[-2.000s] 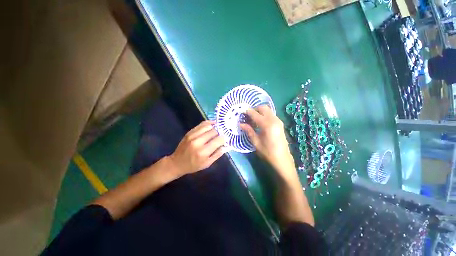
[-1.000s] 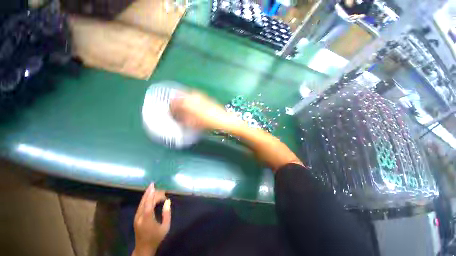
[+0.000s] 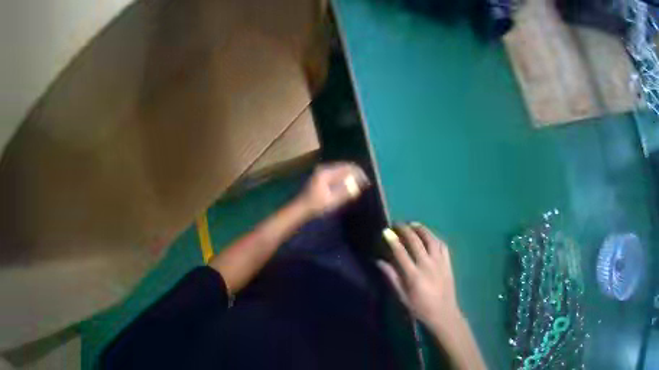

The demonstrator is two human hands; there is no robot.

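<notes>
My left hand [image 3: 336,189] is blurred beside the bench edge, over my dark clothing, with fingers curled and a yellow patch at a fingertip. Whether it holds anything is unclear. My right hand [image 3: 428,278] is at the bench edge, fingers apart, with yellow patches at the fingertips and nothing seen in it. Green ring-shaped parts with thin leads [image 3: 553,334] lie in rows on the bench to its right. A white slatted fan shell [image 3: 620,266] sits beyond them.
A large brown carton [image 3: 217,94] fills the upper left beside the green bench [image 3: 448,123]. A cardboard sheet [image 3: 560,76] lies at the upper right, with dark objects [image 3: 462,9] near it. A yellow line [image 3: 205,237] crosses the green floor.
The white shell under my right hand is no longer there. My right hand has come back to the bench edge, and my left hand has moved. The view has turned towards the carton.
</notes>
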